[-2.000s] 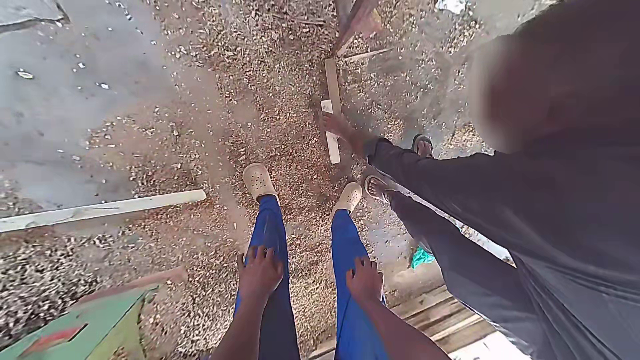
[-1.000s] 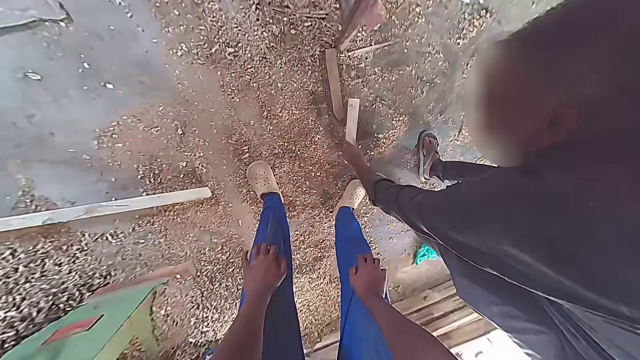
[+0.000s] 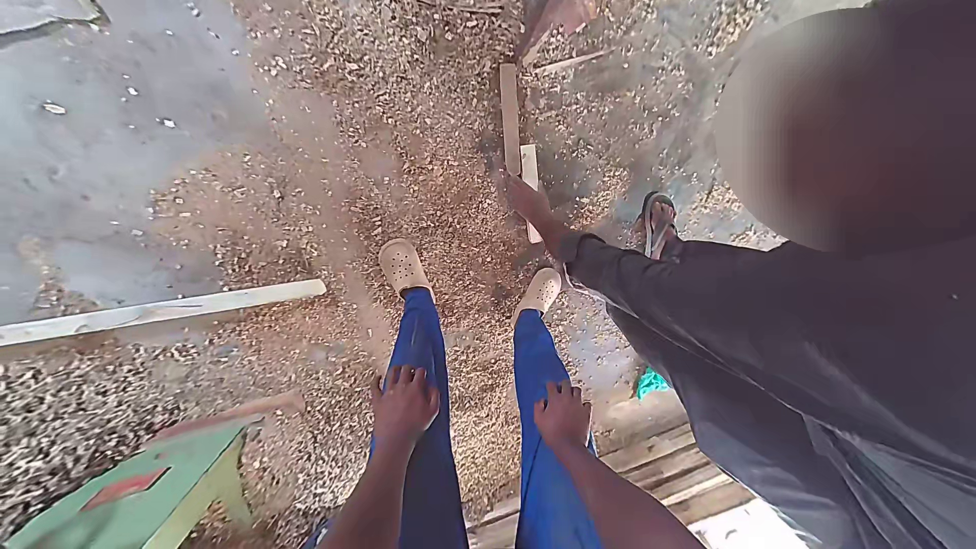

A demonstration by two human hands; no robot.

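My left hand [image 3: 406, 404] rests on the left thigh of my blue trousers [image 3: 415, 343], fingers slightly apart and holding nothing. On the other thigh lies my right hand [image 3: 564, 415], also with nothing in it. Beyond my beige clogs [image 3: 402, 264], a co-worker's hand [image 3: 526, 200] reaches down to two pieces of wood on the ground. Its fingers are at the lower end of a brown wooden strip [image 3: 510, 114]. A paler wooden piece [image 3: 530, 162] lies beside that strip, partly hidden by this hand.
The co-worker in dark clothes [image 3: 732, 305] bends in from the right. A long pale board [image 3: 164, 311] lies at left, above a green wooden stool or bench [image 3: 130, 488]. Wooden slats [image 3: 663, 465] and a turquoise item [image 3: 652, 383] are at lower right. Wood chips cover much of the ground [image 3: 450, 191].
The co-worker's hand has moved up to the brown strip's lower end, and the paler piece now lies alongside that strip. The co-worker's feet have shifted since the oldest frame. My hands have stayed on my thighs.
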